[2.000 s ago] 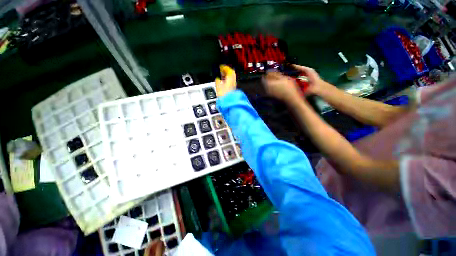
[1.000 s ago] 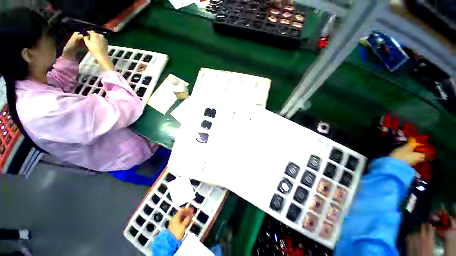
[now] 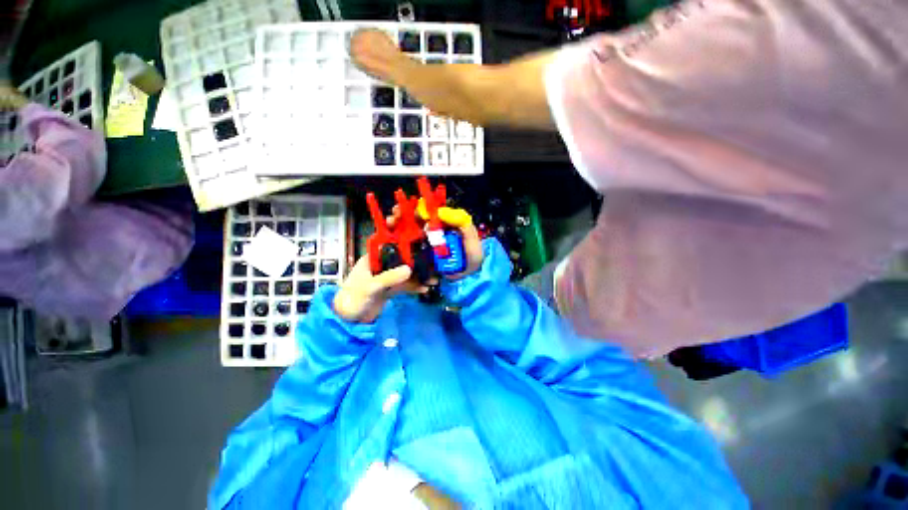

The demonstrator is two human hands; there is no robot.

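My left hand (image 3: 373,288) and my right hand (image 3: 468,244) are close together in front of my chest. Between them are several red spring clamps (image 3: 400,237) with handles pointing up and black parts in their jaws. My left hand holds the clamps on the left. My right hand, with yellow finger cots, grips a red clamp (image 3: 433,211) beside a small blue piece that I cannot identify. The white blister tray (image 3: 309,100) lies beyond them, with black square parts (image 3: 384,126) at its right side. The fingertips are partly hidden by the clamps.
A coworker's arm (image 3: 478,92) reaches over the white tray from the right. Another coworker in pink (image 3: 70,199) is at left. A part-filled tray (image 3: 233,299) lies at near left. A green crate (image 3: 536,234) stands behind my right hand. A blue bin (image 3: 796,339) is low at right.
My right hand has come back from the red clamps at the right to my chest. My left hand has left the lower tray. Both now hold clamps. The coworker's arm now reaches across the tray.
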